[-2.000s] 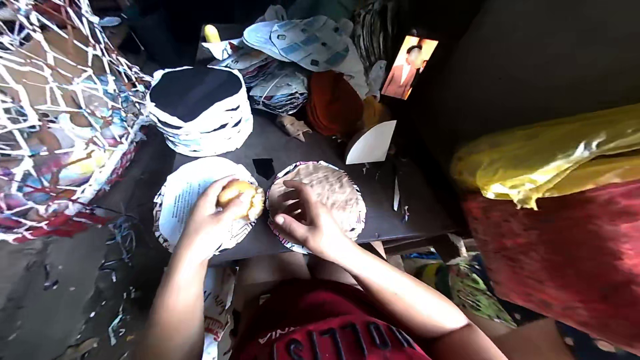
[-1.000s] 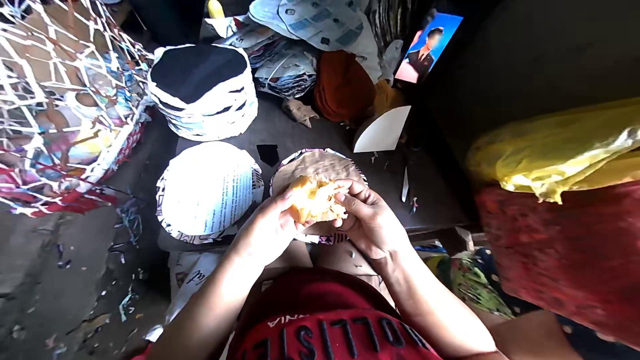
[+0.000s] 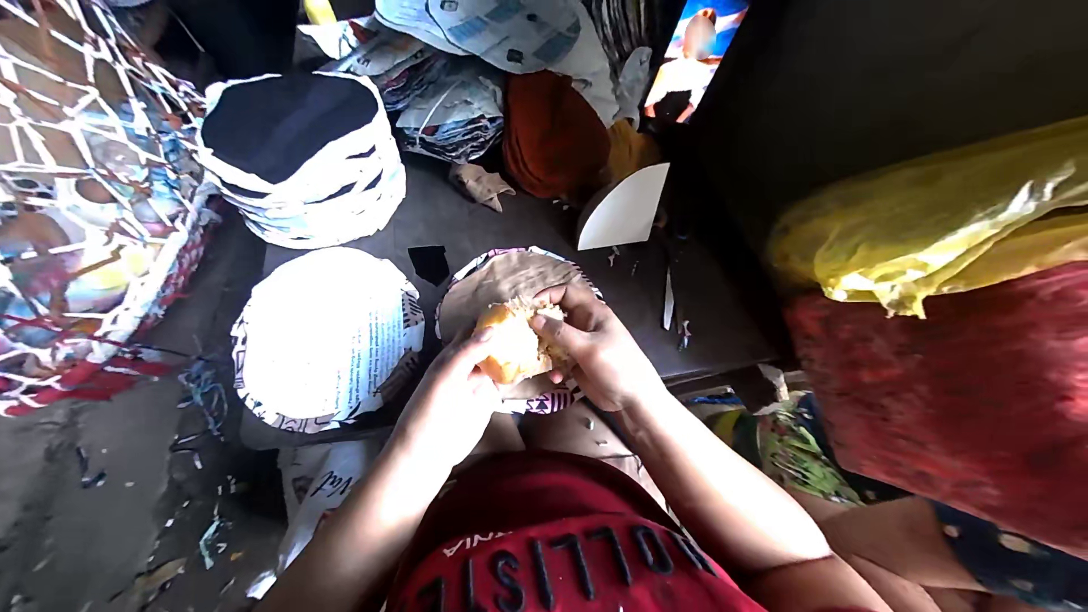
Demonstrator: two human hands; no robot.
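Observation:
A torn piece of bread or a bun, golden outside and pale inside, is between my two hands. My left hand grips its left side, while the thumb and fingers of my right hand pinch its ragged right side. Under the hands lies a round brown pad with a patterned rim, partly hidden by them. To the left is a similar round white pad bearing print. Behind that pad stands a stack of white-edged discs with a black top.
The dark table also bears a white quarter-circle card, a thin pale blade-like piece, a black scrap and a reddish-brown cloth bundle. A net basket stands left; yellow plastic covers a red surface at right.
Two seconds ago my left hand alone held the bread over the white pad, with my right hand over the brown pad. Both hands now hold it over the brown pad, and it is torn.

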